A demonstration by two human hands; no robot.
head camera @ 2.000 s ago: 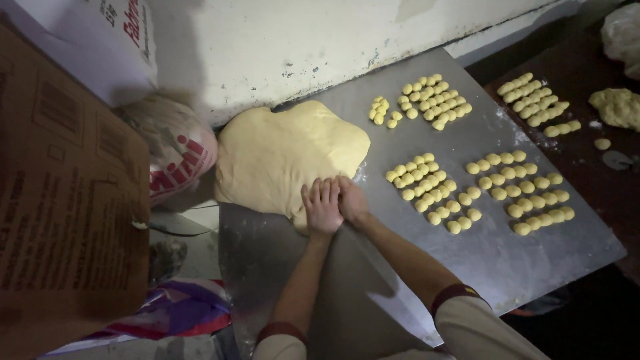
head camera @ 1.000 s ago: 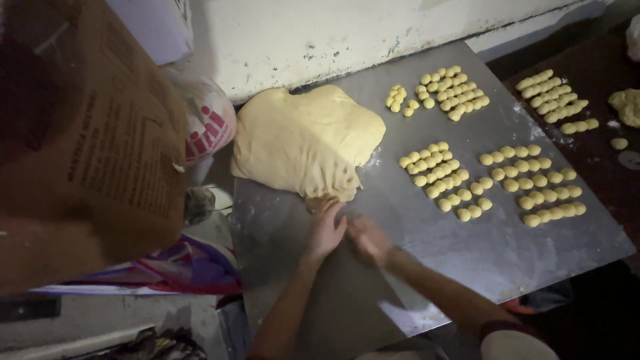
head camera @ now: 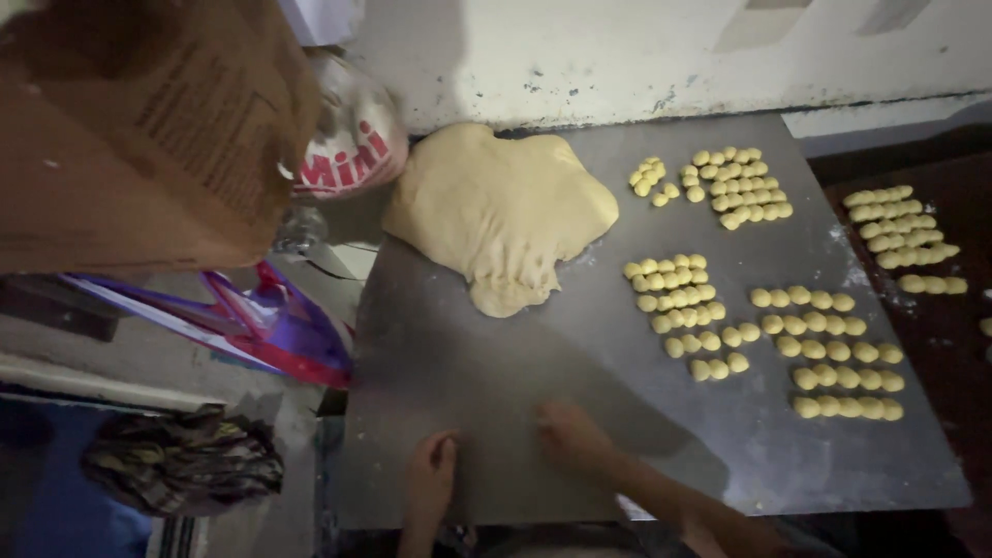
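Observation:
A large slab of pale dough (head camera: 504, 201) lies at the back left of the metal table, its near edge pulled into ridges and a lumpy lip. My left hand (head camera: 431, 469) is at the table's near edge, fingers curled, away from the dough. To its right, my right hand (head camera: 572, 435) is low over the tabletop, blurred, fingers curled; whether anything small is in it cannot be told. Rows of small dough balls (head camera: 678, 294) sit right of the slab, with more rows (head camera: 837, 349) nearer the right edge and another group (head camera: 736, 186) near the wall.
A cardboard box (head camera: 155, 139) rises at the left, beside a printed plastic bag (head camera: 353, 139). A purple and red bag (head camera: 271, 325) hangs below it. The painted wall (head camera: 620, 62) runs behind the metal table (head camera: 480, 372). More dough rows (head camera: 899, 229) lie on a dark surface at the right.
Both hands have come off the dough's near edge and moved back toward the table's near side, now apart from each other. The view has shifted.

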